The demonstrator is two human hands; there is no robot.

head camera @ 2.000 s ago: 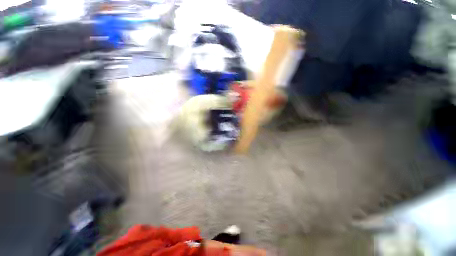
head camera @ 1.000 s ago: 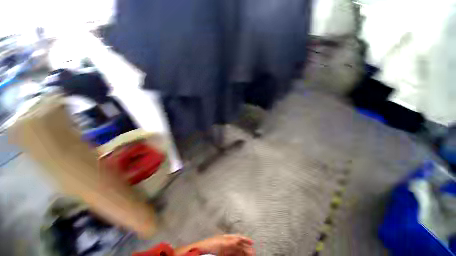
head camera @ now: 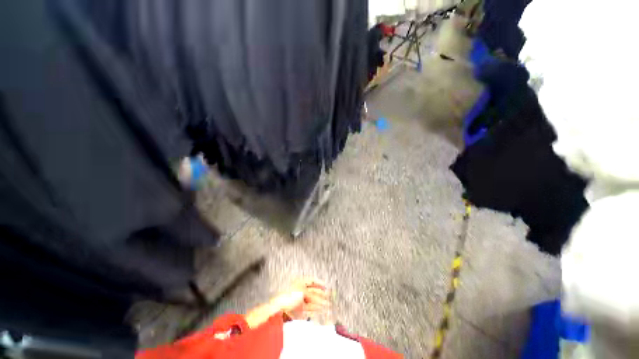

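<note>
My left hand [head camera: 317,300] is at the bottom centre, in front of my body, with a red sleeve behind the bare forearm. It is small and blurred. No thing shows in it, and I cannot tell whether its fingers are apart or closed. My right hand is not in view. Large dark grey garments [head camera: 280,77] hang in folds close by at the left and upper centre. My hand is below them and does not touch them.
Grey floor [head camera: 392,231] with a yellow-and-black tape line [head camera: 449,301] on the right. Black cloth [head camera: 522,154] and large white cloth [head camera: 595,77] stand at the right edge. A blue bin [head camera: 543,329] is at the lower right. A thin-legged stand [head camera: 410,43] is far off.
The view has moved on and swung right. The hanging dark garments are now much nearer and fill the left side. The brown board and red bundle have left the view. My left hand stays low.
</note>
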